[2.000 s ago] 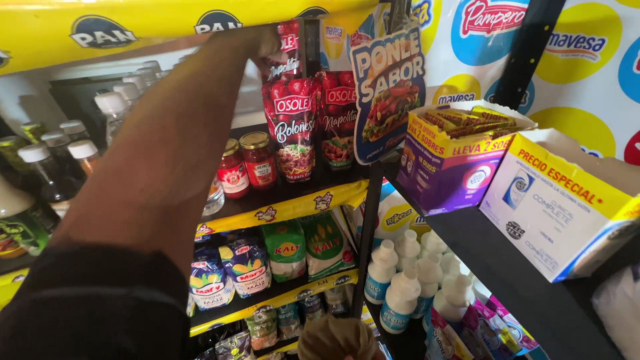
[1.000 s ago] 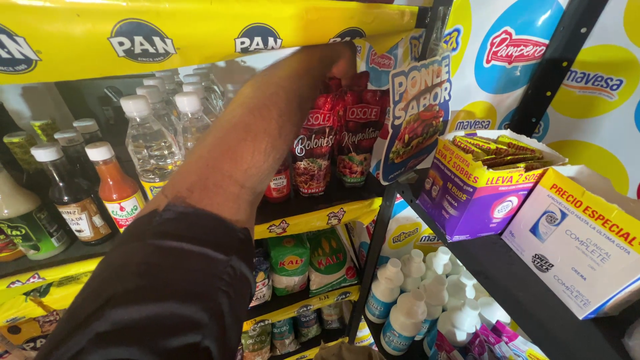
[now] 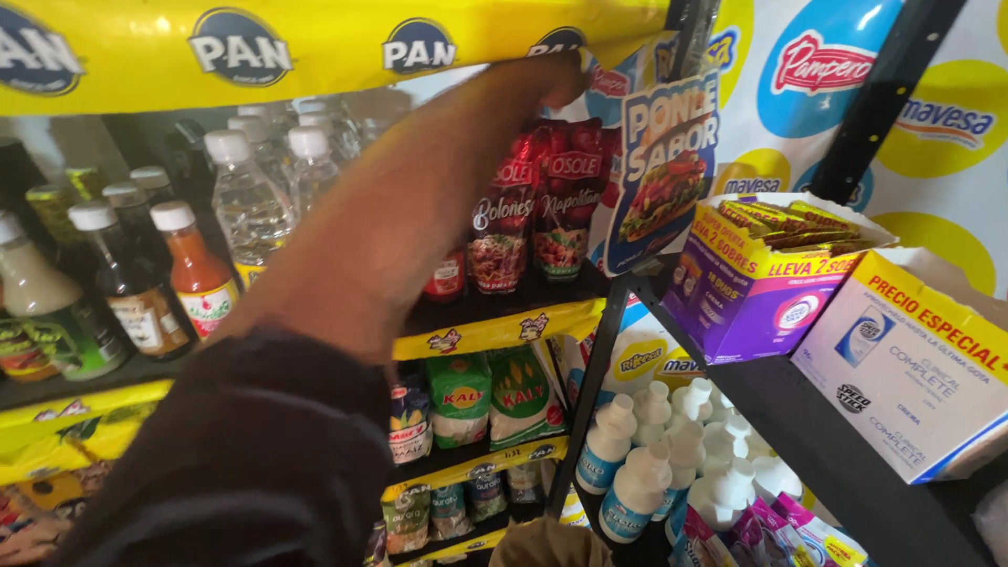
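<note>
My left hand reaches up from the lower left in a dark sleeve. It is over the tops of the red sauce pouches, just under the yellow shelf banner. Its fingers are curled and blurred, and whether they hold anything is hidden. Below it on a black shelf stand an Osole Boloñesa pouch and an Osole Napolitana pouch, side by side. A red-labelled jar is left of them, partly behind my forearm. A burger-shaped cardboard sign hangs right of the pouches. My right hand is not in view.
Clear bottles and sauce bottles stand left of my arm. Kaly bags fill a lower shelf. At right, a purple box of sachets and a white box sit above white bottles. A black shelf post divides the racks.
My left hand has moved right, toward the hanging sign. Two seconds ago a red Napolitana pouch showed raised at my fingers; it no longer shows there.
</note>
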